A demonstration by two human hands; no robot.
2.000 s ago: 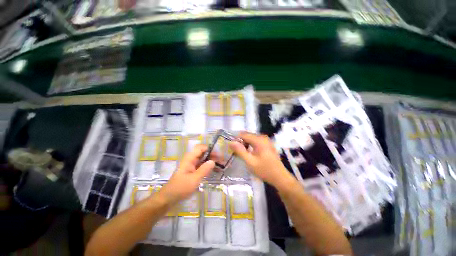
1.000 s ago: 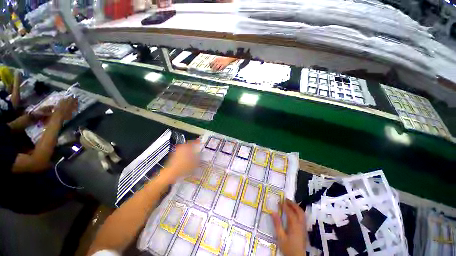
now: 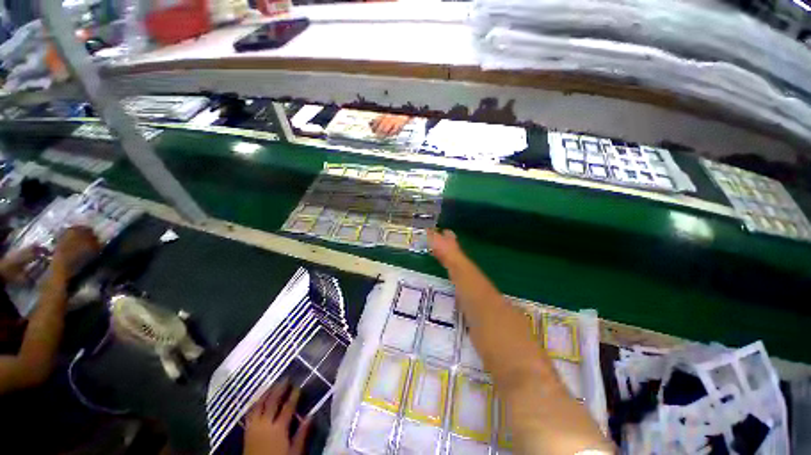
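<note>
A blister tray [image 3: 427, 338] with rows of pockets, many holding yellow-edged frames, lies in front of me. My right arm reaches across it. My right hand [image 3: 444, 243] is at the near right corner of another tray [image 3: 365, 206] on the green belt; its fingers are small and blurred, so a grip cannot be told. That tray holds yellow-edged frames and shows a dark band across its middle. My left hand [image 3: 274, 425], cut off by the bottom edge, lies with spread fingers on a fanned stack of white-edged sheets with black rectangles [image 3: 316, 351].
White waste liner with black pieces [image 3: 711, 400] lies at the right. A small fan [image 3: 147, 324] stands on the dark bench at the left. Another person's arm [image 3: 44, 311] is at the far left. A pole [image 3: 133, 133] and a shelf [image 3: 400, 80] stand beyond; another hand [image 3: 389, 124] shows across the belt.
The view has tilted up and turned left since the first frame. The frame held earlier is no longer in my hands. My right hand has moved to the belt tray, my left onto the sheet stack.
</note>
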